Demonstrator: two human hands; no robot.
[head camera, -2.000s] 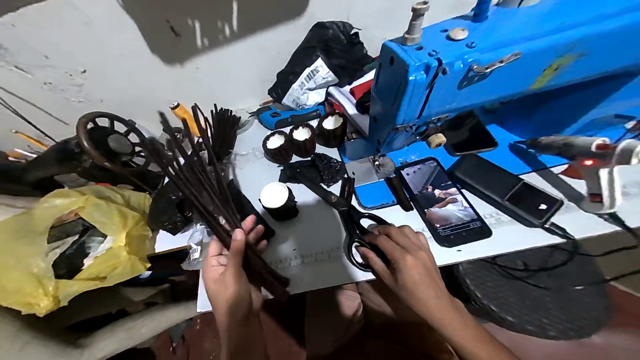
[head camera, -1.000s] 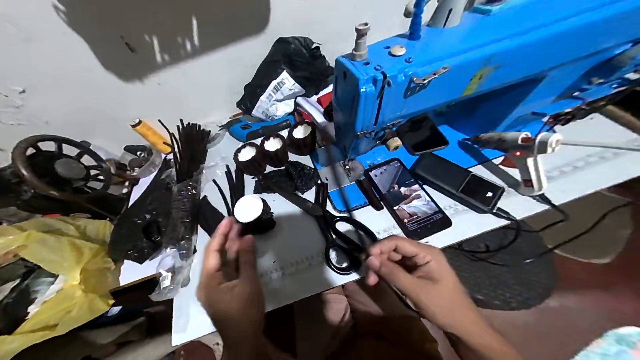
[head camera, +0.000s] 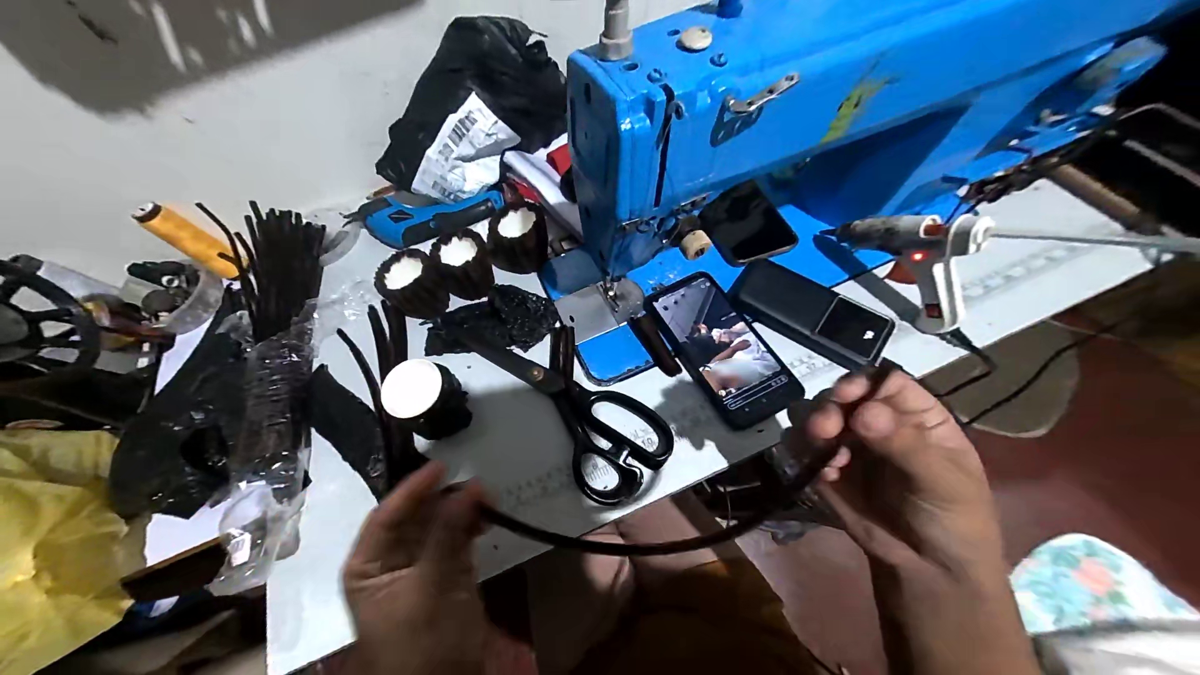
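A thin dark brown pipe-cleaner-like stem (head camera: 637, 547) sags between my two hands, in front of the table edge. My left hand (head camera: 422, 553) pinches one end, and my right hand (head camera: 900, 450) grips the other. Black-handled scissors (head camera: 605, 431) lie on the white table. Left of them stands a small dark-wrapped piece with a round white top (head camera: 412, 389). Farther back are several dark brown ribbed cups with white filling (head camera: 459, 253). A bundle of dark stems (head camera: 281, 262) sticks out of clear plastic, and a few loose stems (head camera: 375, 366) lie nearer.
A blue sewing machine (head camera: 619, 141) fills the back right. Beside its base lie a lit phone (head camera: 722, 347), a black power bank (head camera: 806, 314) and a dark phone (head camera: 747, 223). A glue gun (head camera: 928, 253) with its cable stands right. A yellow plastic bag (head camera: 56, 544) is at the left.
The stem bundle, in my left hand two seconds ago, now stands at the table's left. My right hand has left the scissors. One stem is now stretched between my hands.
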